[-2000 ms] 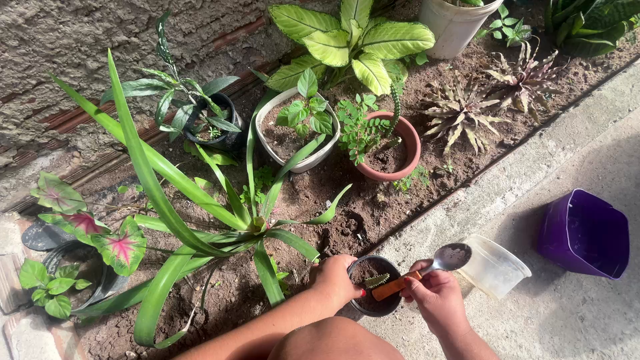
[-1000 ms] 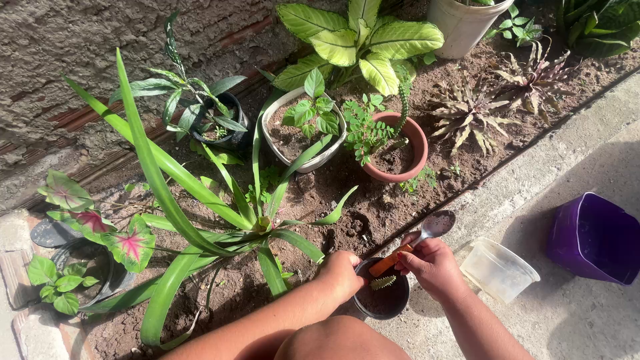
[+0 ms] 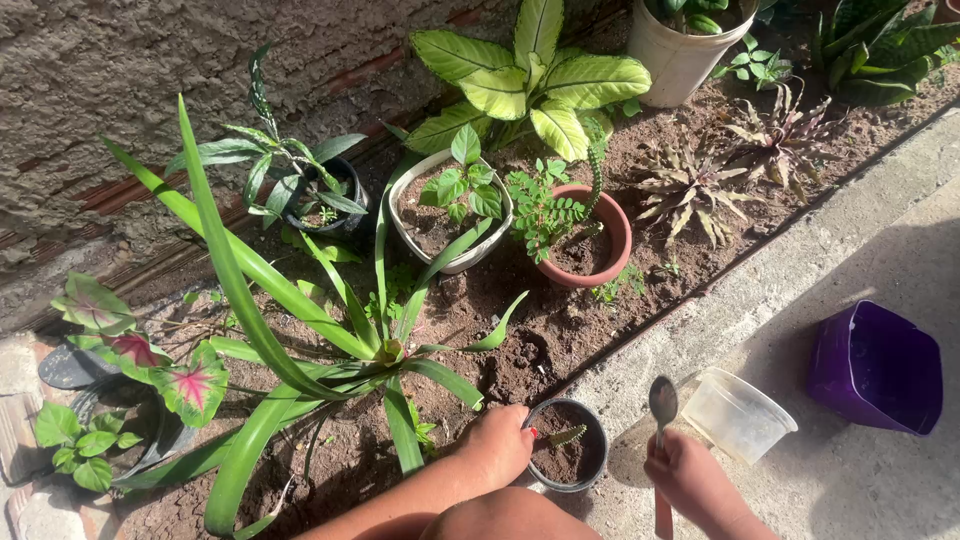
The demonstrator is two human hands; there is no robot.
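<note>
My left hand [image 3: 504, 444] is at the left rim of a small black pot [image 3: 568, 484], its fingertips by the rim; whether it grips the rim is hard to tell. Soil [image 3: 559, 459] fills much of the pot, and a small spiny green cutting [image 3: 568, 435] leans in it. My right hand [image 3: 690, 472] holds a metal spoon [image 3: 663, 401] by its orange-brown handle, bowl upward, to the right of the pot and apart from it. Just beyond this hand, a clear plastic tub [image 3: 739, 412] lies tilted on the concrete.
A purple pot [image 3: 874, 367] lies on the concrete at right. Beyond the concrete curb [image 3: 787, 244], the soil bed holds a long-leaved plant [image 3: 390, 352], a terracotta pot [image 3: 619, 232], a white pot [image 3: 465, 259] and several other plants. A rough wall [image 3: 135, 90] runs behind.
My right hand has moved right, away from the black pot, with the spoon now turned bowl upward. Earlier the spoon's handle was over the pot. My left hand stays beside the pot.
</note>
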